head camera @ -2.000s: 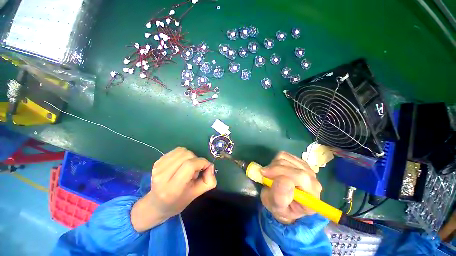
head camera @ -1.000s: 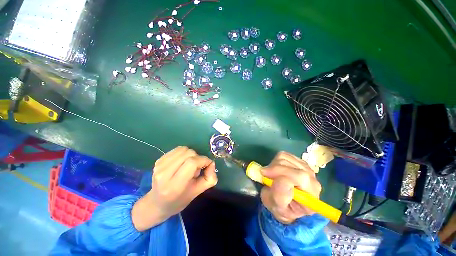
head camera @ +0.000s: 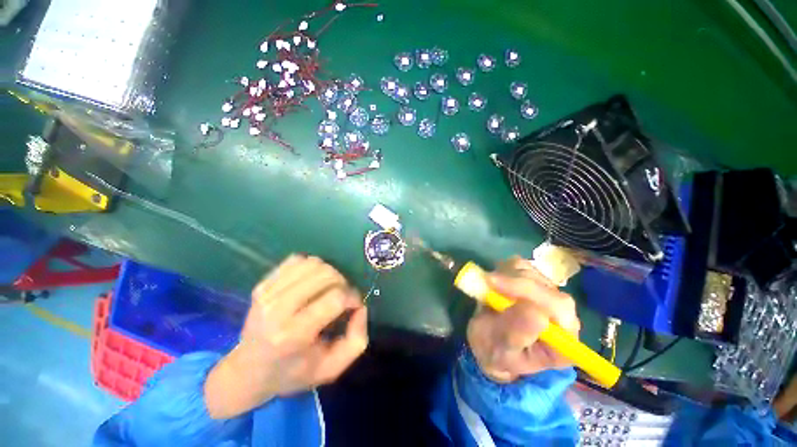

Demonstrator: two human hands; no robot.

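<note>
A round housing assembly (head camera: 384, 249) lies on the green mat, with a white tab (head camera: 384, 217) at its upper edge. My right hand (head camera: 523, 323) holds the soldering iron (head camera: 572, 346) like a pen. The iron's tip is blurred and points up-left, just right of the ring. My left hand (head camera: 301, 325) is below and left of the ring, fingers curled and pinched, somewhat blurred. A thin strand of solder wire (head camera: 188, 220) runs from the left toward it, and a short end shows between the fingertips and the ring.
LED boards (head camera: 450, 105) and tangled connector leads (head camera: 284, 83) lie scattered behind. A fume fan (head camera: 568, 196) and blue soldering station (head camera: 638, 292) stand right. A yellow reel stand (head camera: 74, 192) and wrapped white tray (head camera: 87, 52) are left. Blue bin (head camera: 175, 306) sits below the mat's edge.
The iron has moved right, its tip now away from the ring's lower edge. My left hand has drawn back slightly left and down. The view has shifted a little.
</note>
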